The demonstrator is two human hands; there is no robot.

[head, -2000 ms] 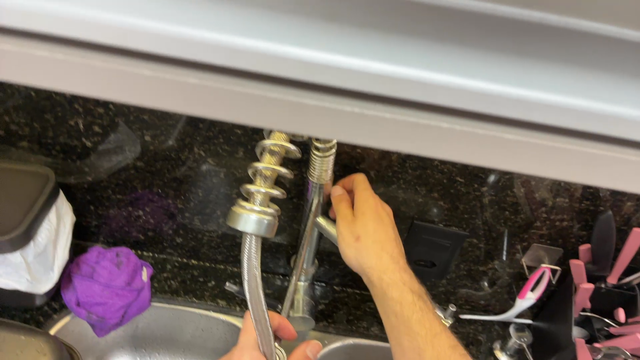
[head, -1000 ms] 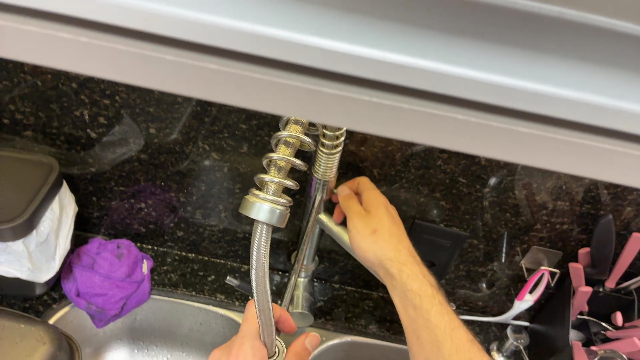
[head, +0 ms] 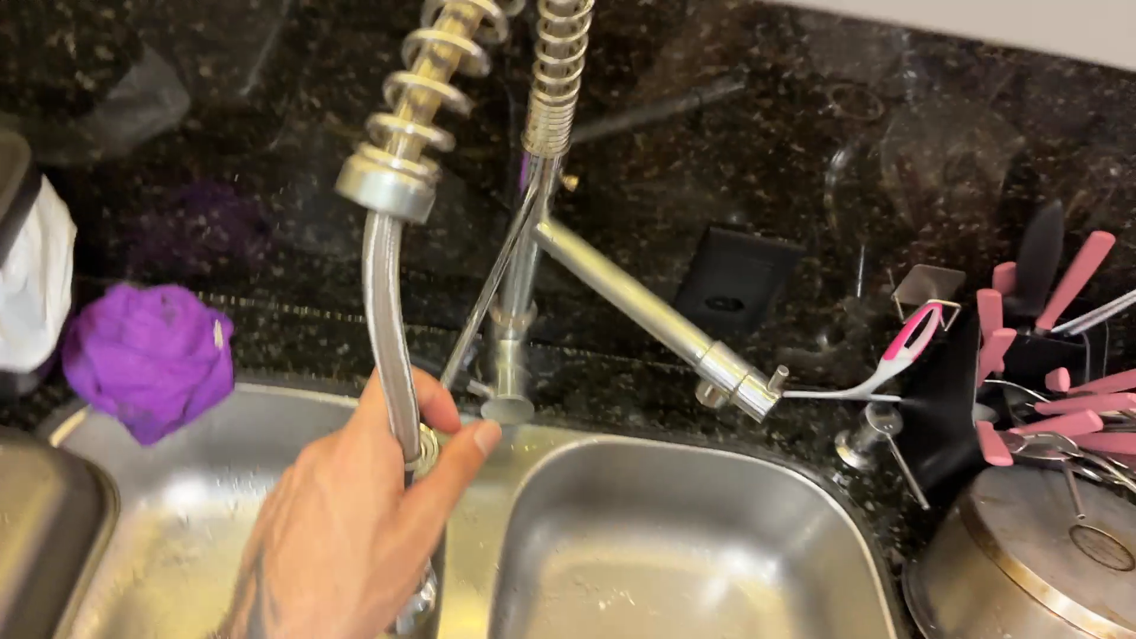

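Observation:
My left hand (head: 355,497) is closed around the lower end of a braided metal faucet hose (head: 390,328), above the divider of a double steel sink (head: 470,550). From the hose's top a metal collar (head: 386,186) and a wide coil spring (head: 435,80) rise out of view. Behind stands the faucet column (head: 519,284), with a tighter spring (head: 561,71) on top. A chrome side arm (head: 630,288) slants down to the right from the column, with nobody's hand on it. My right hand is out of the frame.
A purple cloth (head: 149,359) lies at the sink's back left corner, near a white bag (head: 37,275) in a dark bin. At right are pink-handled utensils (head: 1078,280), a white-and-pink brush (head: 905,351) and an upturned pot (head: 1021,550). A black outlet plate (head: 737,275) is on the granite wall.
My right hand, earlier beside the faucet column, has left the view. The side arm now shows at full length, slanting right. My left hand still holds the hose. The view has shifted down and closer.

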